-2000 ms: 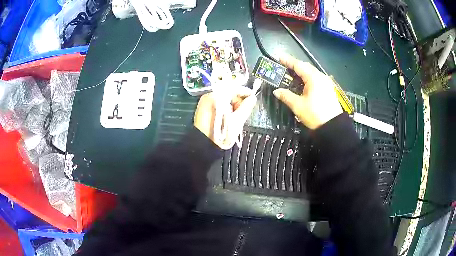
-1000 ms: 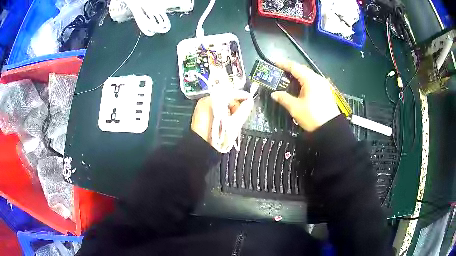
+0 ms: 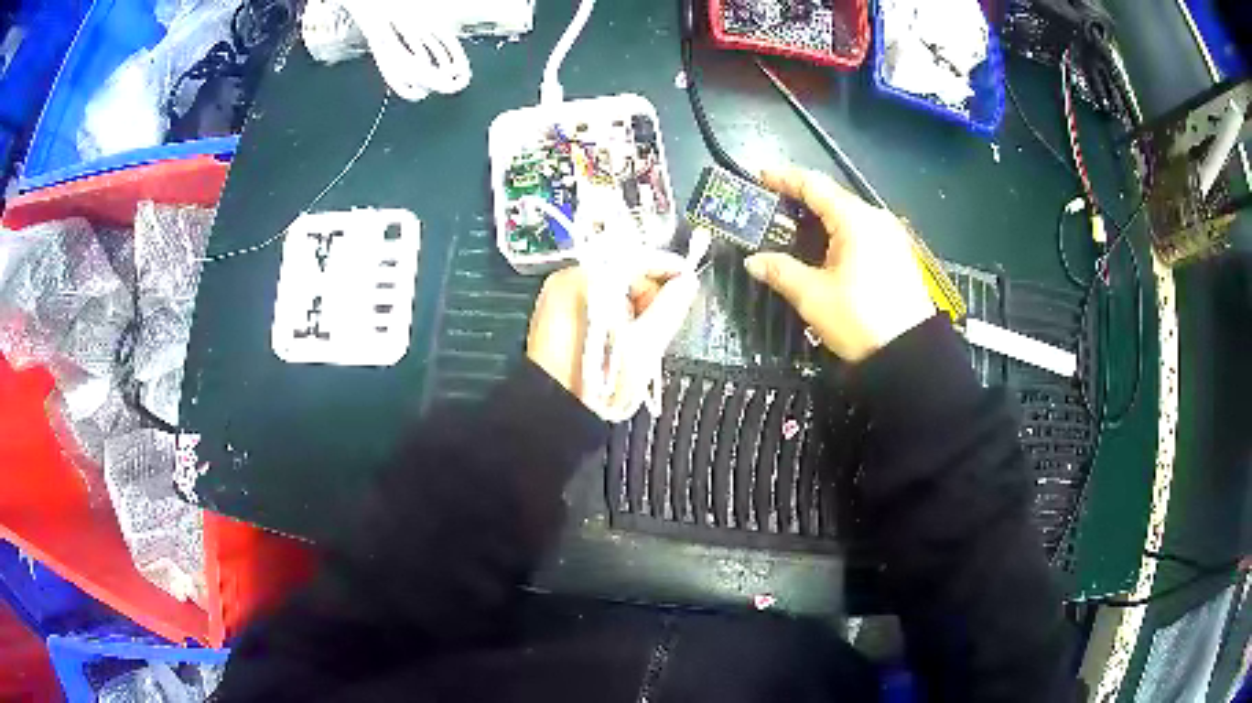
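The open socket housing [image 3: 582, 179], with green board and coloured wires inside, lies on the green mat. My left hand [image 3: 560, 324] is at its near edge, closed around the coiled white USB charging cable [image 3: 612, 343]; some fingers are hidden by the coil. A small white plug [image 3: 699, 249] from the cable is at the USB tester [image 3: 739, 209], whose screen is lit. My right hand [image 3: 854, 268] holds the tester's right end between thumb and fingers. The flat white top cover [image 3: 346, 287] lies apart at the left.
A yellow-handled screwdriver [image 3: 935, 275] and a white stick [image 3: 1020, 346] lie right of my right hand. A red screw tray [image 3: 790, 30] and blue tray [image 3: 942, 62] stand behind. A black ribbed mat [image 3: 725, 453] lies near me. A red crate [image 3: 213, 549] holds bubble-wrap bags.
The view has shifted slightly. The tester has tilted and dipped a little in my right hand. Both hands keep their hold.
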